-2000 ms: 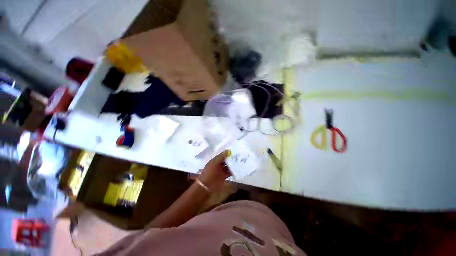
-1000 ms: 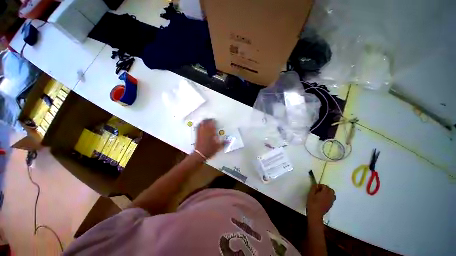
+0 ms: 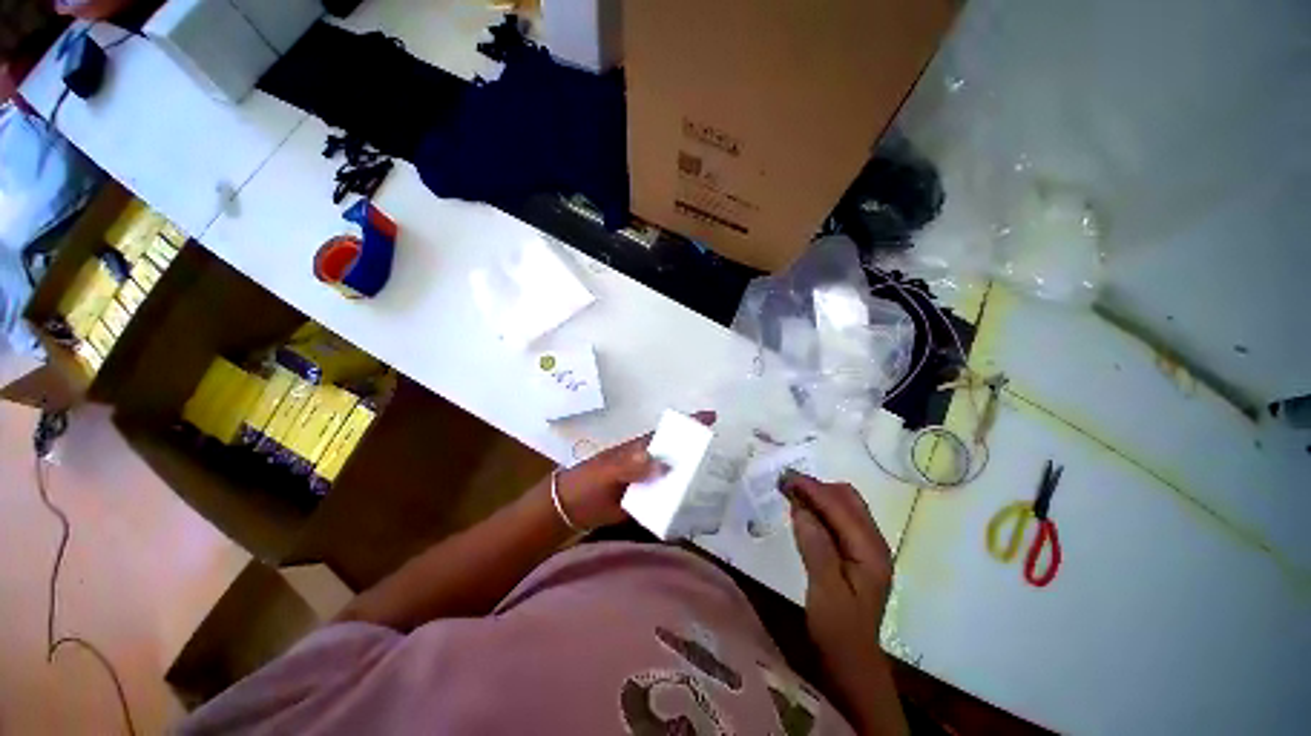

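My left hand (image 3: 611, 486) holds a white product box (image 3: 673, 475) on edge, its blank side up, above the bench near its front edge. My right hand (image 3: 845, 539) is closed on a small dark utility knife (image 3: 787, 477), only its tip end showing, close to the box's right. A printed white box (image 3: 765, 482) lies between the hands, partly hidden. Another white box (image 3: 575, 383) with a small gold mark lies behind my left hand. A flat white bag or sheet (image 3: 535, 292) lies further back. Crinkled clear plastic (image 3: 834, 324) lies behind the boxes.
Scissors (image 3: 1029, 529) with one yellow and one red loop lie at right. A tape roll (image 3: 354, 259) and dark navy cloth (image 3: 525, 130) are at left. A tall brown carton (image 3: 769, 115) stands behind. Floor cartons (image 3: 151, 388) hold yellow boxes. A cord coil (image 3: 937, 456) lies near the seam.
My left hand has lifted a white box and moved slightly right. My right hand has taken the knife from the bench edge and moved left and inward. The gold-marked box is uncovered.
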